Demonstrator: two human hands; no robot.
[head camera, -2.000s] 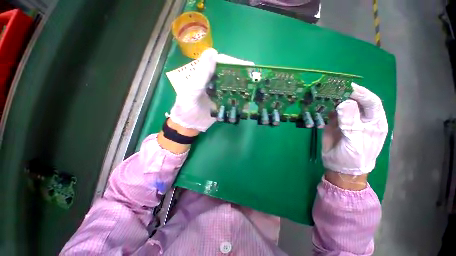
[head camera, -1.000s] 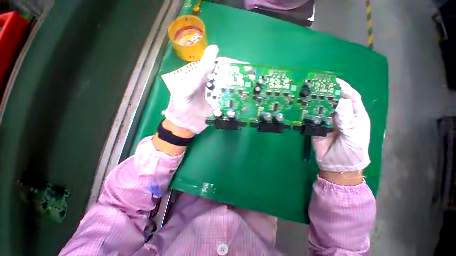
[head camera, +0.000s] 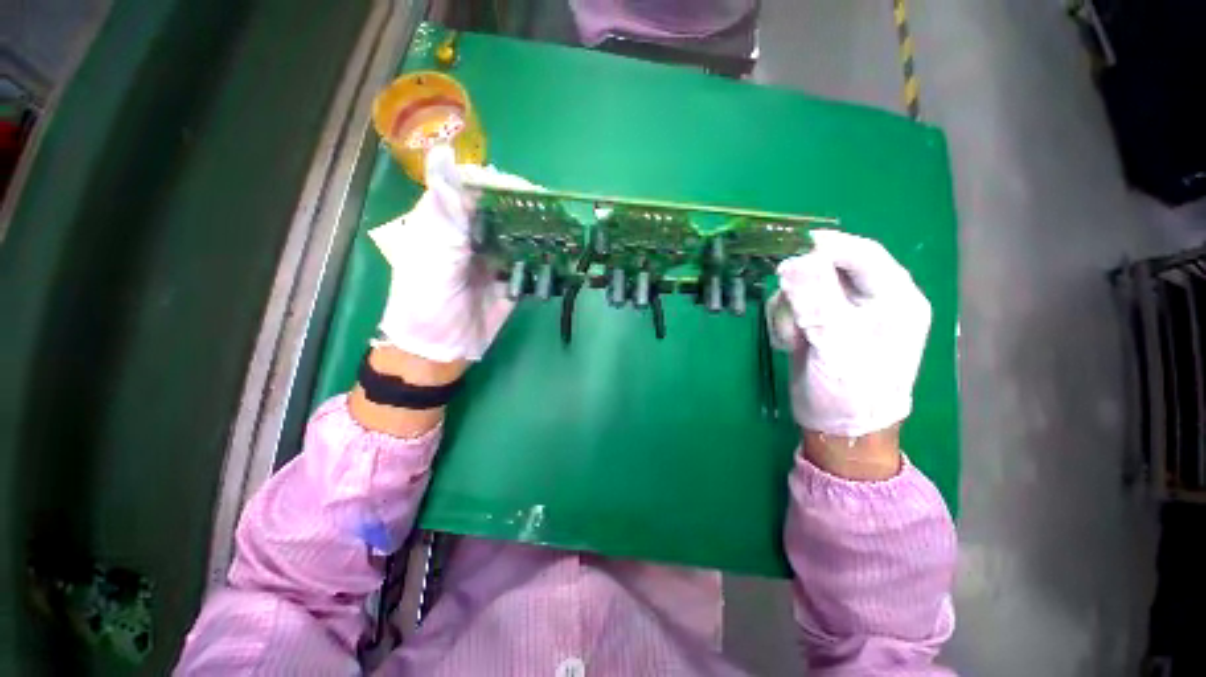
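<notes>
A green circuit board panel (head camera: 642, 245) of three joined boards is held above the green mat, tilted so it shows nearly edge-on, its capacitors pointing towards me. My left hand (head camera: 441, 271), in a white glove, grips its left end. My right hand (head camera: 857, 331), also gloved, grips its right end. The dark handles of side cutters (head camera: 569, 311) show below the panel, spread apart; the rest is hidden behind it. Slim black tweezers (head camera: 768, 360) lie on the mat beside my right hand. A pale label sheet (head camera: 389, 239) is mostly hidden behind my left hand.
A yellow tape roll (head camera: 430, 126) with small red-and-white bits inside stands at the mat's (head camera: 595, 456) back left. Another board (head camera: 113, 615) lies on the dark green conveyor (head camera: 146, 331) at left. Part of a person in pink (head camera: 668, 19) shows at the top. A rack (head camera: 1177, 377) stands at right.
The panel was tilted to show its component face about a second ago and is now nearly edge-on again. The whole view has shifted, and the side cutters' handles now show below the panel.
</notes>
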